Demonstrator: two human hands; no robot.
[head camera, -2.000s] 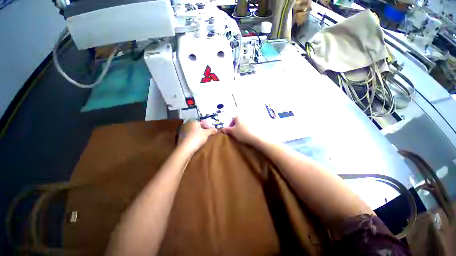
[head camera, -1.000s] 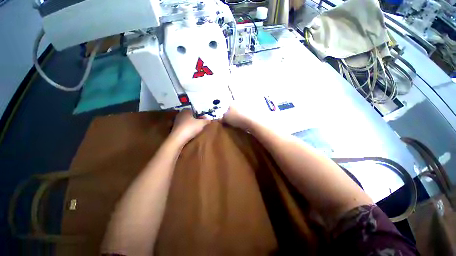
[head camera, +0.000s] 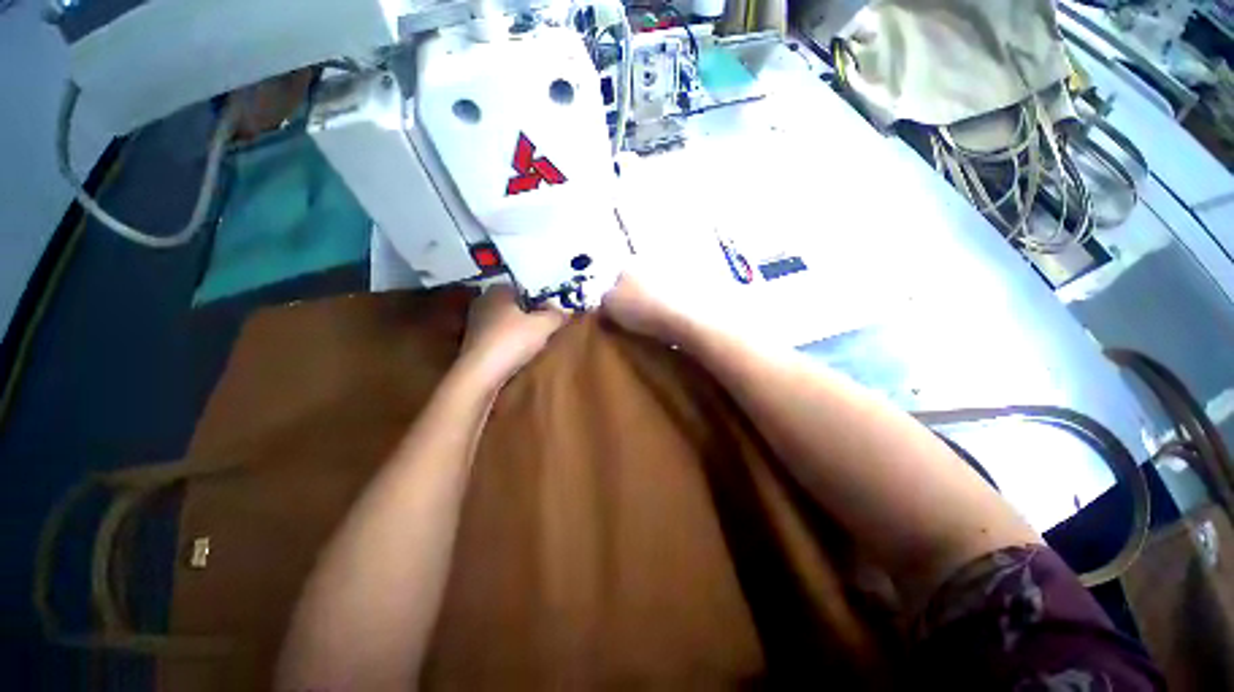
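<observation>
The large brown panel (head camera: 568, 527) fills the lower picture, its upper edge under the white sewing head (head camera: 508, 162) with the red logo. My left hand (head camera: 504, 331) grips the brown cloth just left of the dark presser foot (head camera: 562, 295). My right hand (head camera: 636, 308) grips it just right of the foot. Both hands are bare; the fingertips and the exact sewing spot are partly hidden. Brown strap loops show at the left (head camera: 108, 561) and at the right (head camera: 1130, 466). A small pale metal-like spot (head camera: 200, 552) is on the panel's left part.
Snips (head camera: 736, 261) and a small dark flat piece (head camera: 784, 268) lie on the white table (head camera: 866, 284). A beige bag (head camera: 954, 68) with cords is at the upper right. Green cloth (head camera: 291, 223) is at left. More brown pieces (head camera: 1198, 581) are at the lower right.
The view has shifted, so the sewing head appears further left and higher. Both hands have moved slightly forward with the cloth, closer around the presser foot, and still hold it.
</observation>
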